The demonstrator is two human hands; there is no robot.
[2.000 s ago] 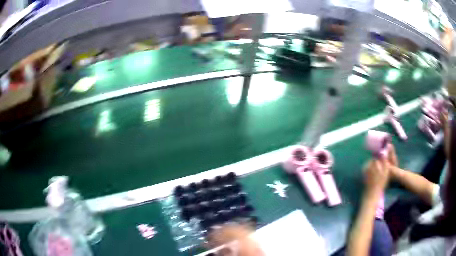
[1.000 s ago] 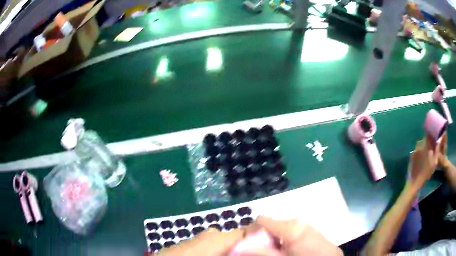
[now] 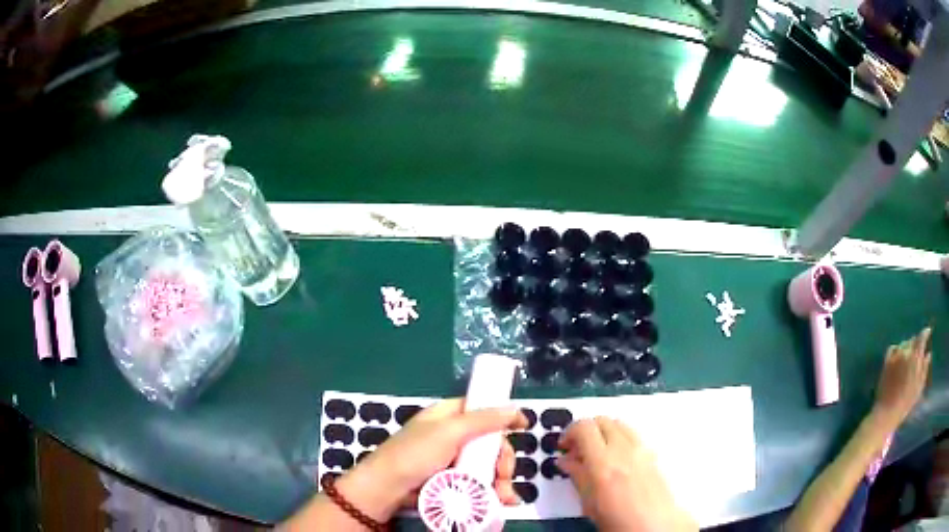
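My left hand (image 3: 421, 457) is closed around the handle of a pale pink fan (image 3: 459, 503). Its round spoked head points toward me and its handle end points away. My right hand (image 3: 614, 468) is at the white sheet (image 3: 708, 447), its fingertips at the black pads (image 3: 557, 418); whether it grips a pad I cannot tell. Rows of black pads cover the sheet's left part, partly hidden by my hands; its right part is blank. Black round caps (image 3: 588, 301) lie in a grid on clear plastic (image 3: 479, 301) beyond the sheet.
A clear bag of pink parts (image 3: 167, 312), a clear bottle (image 3: 245, 234), small pink parts (image 3: 398, 306) and white parts (image 3: 725, 313) lie around. Pink fans lie far left (image 3: 57, 301) and right (image 3: 822, 343). A person's hand (image 3: 903, 374) is at right. A metal post (image 3: 879, 156) stands beyond.
My hands have moved apart; the left now holds the pink fan with its handle pointing away, and the right is over the pads. The view has tilted down and turned left. The other person's hand no longer holds a fan.
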